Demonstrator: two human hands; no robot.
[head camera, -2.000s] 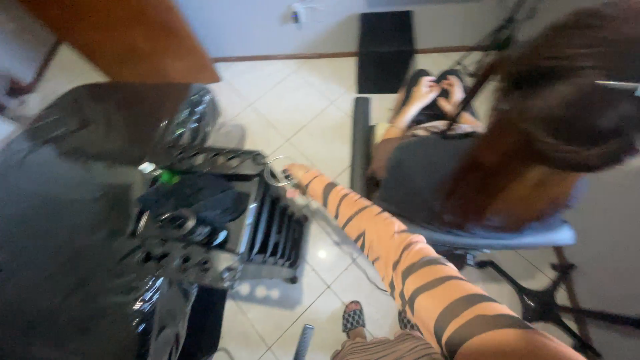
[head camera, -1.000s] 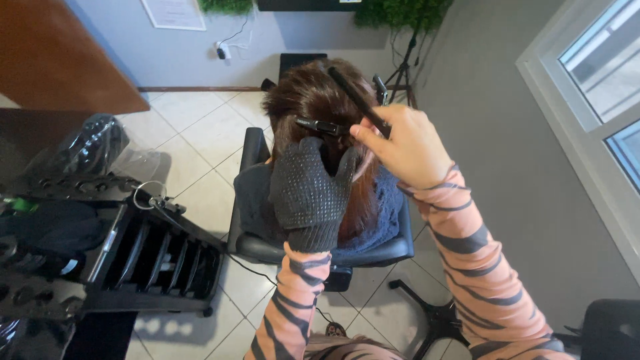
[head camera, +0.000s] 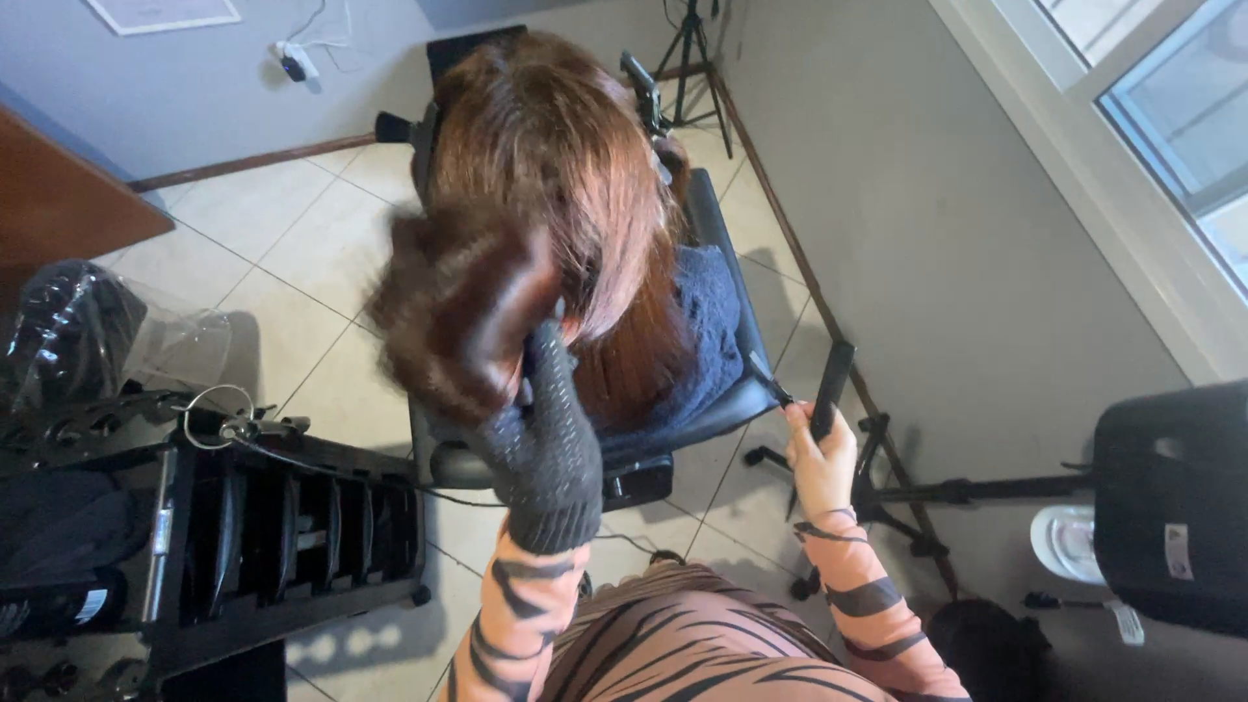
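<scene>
A person with long reddish-brown hair (head camera: 546, 146) sits in a salon chair (head camera: 726, 283), back toward me, a dark blue towel (head camera: 710, 336) over the shoulders. My left hand (head camera: 551, 439), in a dark knitted glove, grips a thick lock of hair (head camera: 468, 312) lifted and folded to the left of the head; the hair hides my fingers. Bare and off to the right of the chair, my right hand (head camera: 821, 453) holds a black comb (head camera: 834, 388) and a dark hair clip (head camera: 770, 378). Another black clip (head camera: 643, 93) stays in the hair on the head's right side.
A black salon trolley (head camera: 292, 531) with a metal ring and cable stands at left. Behind it lies clear plastic wrapping (head camera: 175, 336). A tripod (head camera: 692, 58) is at the back, and a black seat or case (head camera: 1170, 497) stands at right beneath the window (head camera: 1160, 117).
My right hand has moved from the head out to the right, now with a clip along with the comb. The left hand now lifts a lock of hair to the left.
</scene>
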